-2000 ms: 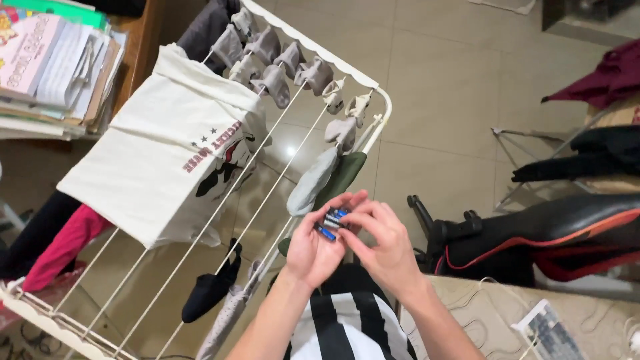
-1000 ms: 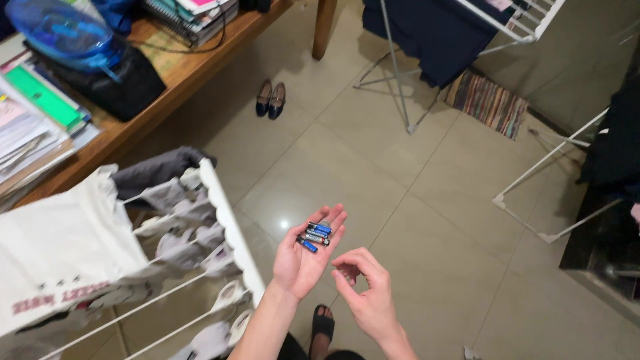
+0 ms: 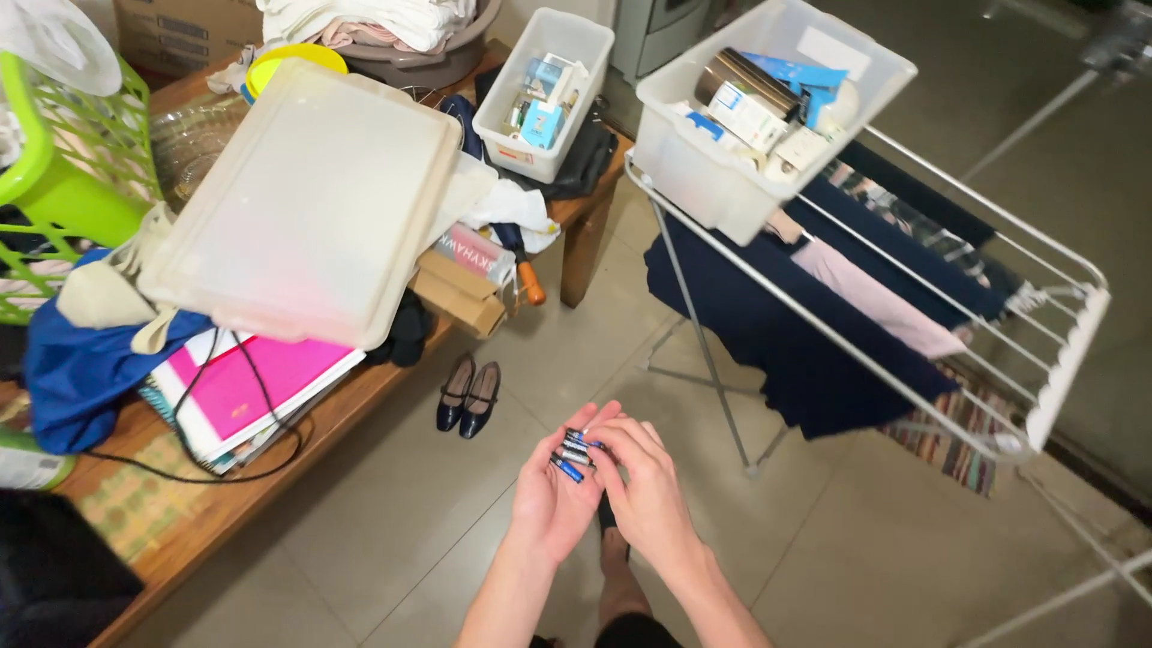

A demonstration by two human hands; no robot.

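Observation:
Several small batteries, blue, black and silver, lie in my left hand, which is cupped palm up over the floor. My right hand is beside it with curled fingers, its fingertips touching the batteries at the right side of the palm. Whether those fingertips pinch one battery cannot be made out. Beyond the hands, a small clear plastic bin with boxes stands on the wooden table. A larger translucent bin with packages and a brown cylinder rests on the drying rack.
The wooden table runs along the left, holding a large plastic lid, notebooks and a green laundry basket. Dark shoes stand on the floor. At the right, a white drying rack carries dark clothes.
The view has swung to the table's far end and the bins. My right hand, apart from my left a second ago, is now back against the batteries in the left palm.

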